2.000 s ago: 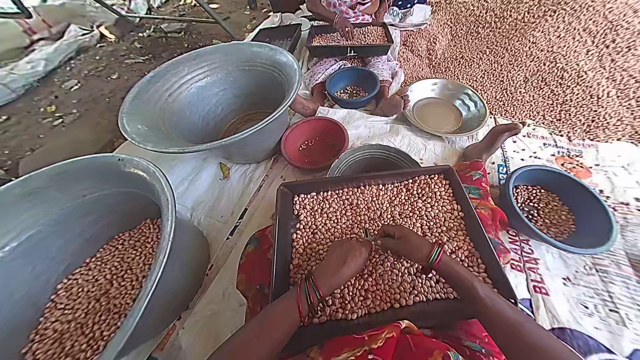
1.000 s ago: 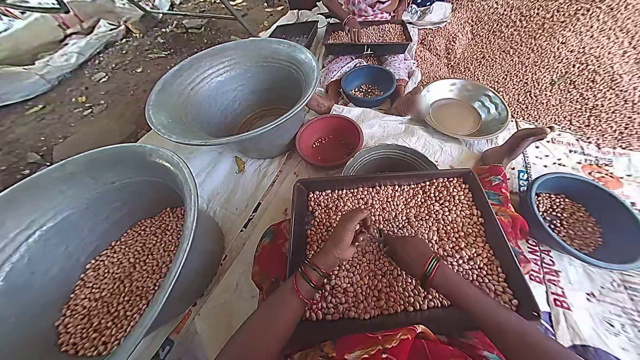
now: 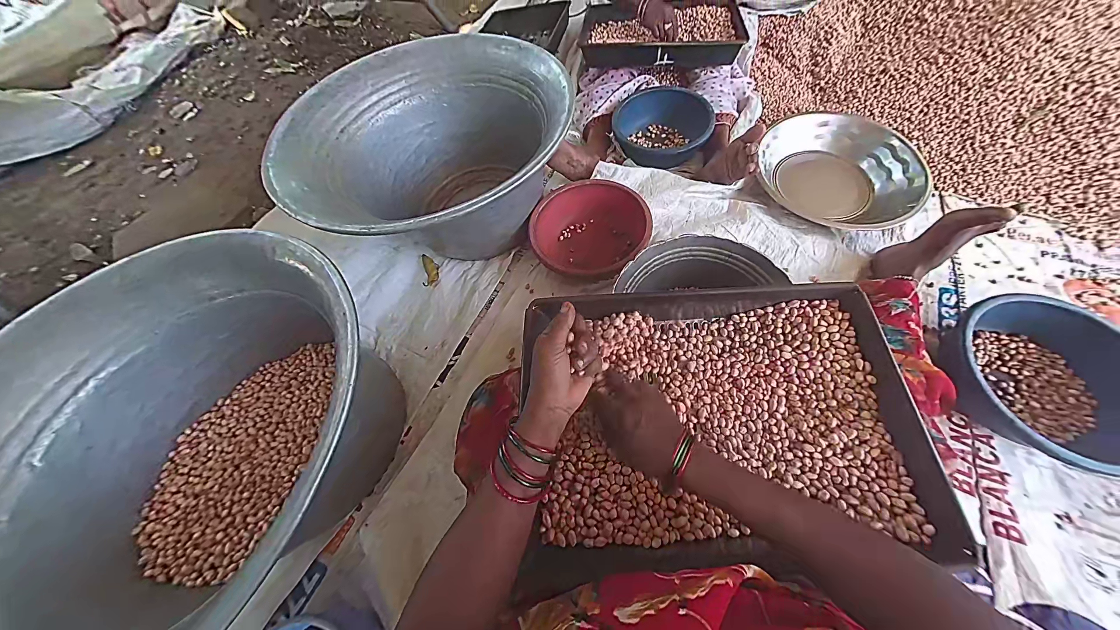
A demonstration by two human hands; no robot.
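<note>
A dark rectangular tray [image 3: 910, 455] lies across my lap, spread with reddish-brown nuts or seeds [image 3: 770, 385]. My left hand [image 3: 564, 363], with bangles at the wrist, is raised over the tray's left side with fingers curled; a few nuts seem to lie in it. My right hand [image 3: 637, 424] is just beside it, low over the nuts, back of the hand up. Its fingertips are hidden, so what it holds cannot be told.
Large metal tubs [image 3: 350, 332], [image 3: 420, 131] stand left, one partly filled with nuts. Around the tray are a red bowl [image 3: 591, 227], grey basin [image 3: 700, 267], steel basin [image 3: 844, 171] and blue tub [image 3: 1032, 376]. Another person's hand [image 3: 661, 19] works at a tray ahead.
Both hands have moved left across the tray, from its middle to its left side. My left hand has turned and is now more upright.
</note>
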